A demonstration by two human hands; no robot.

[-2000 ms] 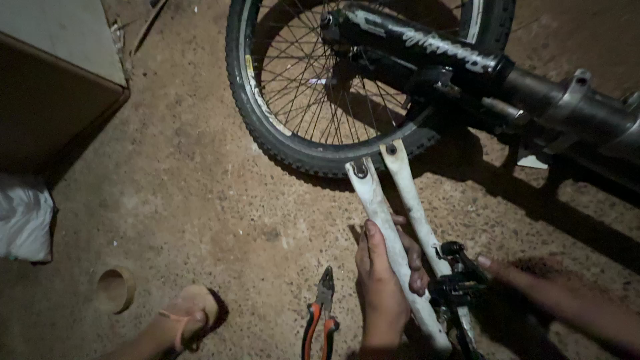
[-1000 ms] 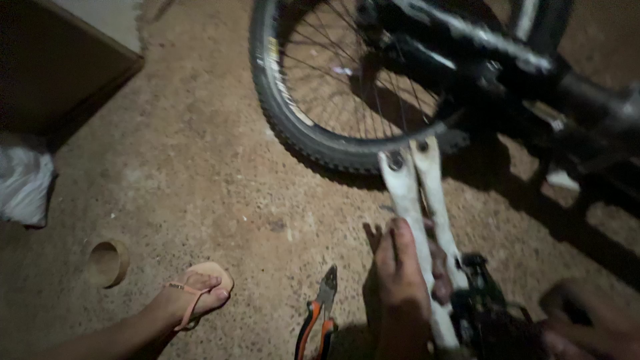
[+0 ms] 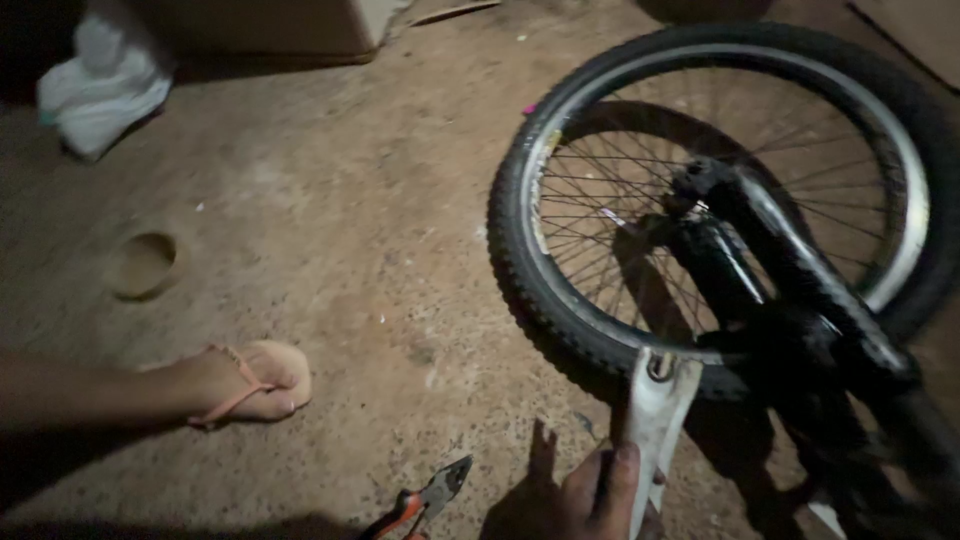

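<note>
At the lower edge of the head view, my left hand (image 3: 607,495) grips a white two-armed bicycle part (image 3: 651,420), its arms pointing up toward the tire. A round hole with a bolt or fitting shows at the end of the nearer arm. Behind that end lies a bicycle wheel (image 3: 517,277) with a knobbly black tire, joined to a black suspension fork (image 3: 810,255). My right hand is out of frame. Combination pliers (image 3: 444,486) with orange and black handles rest on the floor left of my left hand. The lower end of the white part is cut off.
A foot in a pink flip-flop (image 3: 259,382) stands at the left. Behind it are a round shallow container (image 3: 146,266) and a white plastic bag (image 3: 112,82). A large box-like object (image 3: 300,30) stands at the top left, near a thin strip (image 3: 456,13) on the floor.
The view has swung markedly. The two white arms, spread apart two seconds ago, now nearly overlap. My right hand, near the black fitting at their lower end earlier, has left the frame.
</note>
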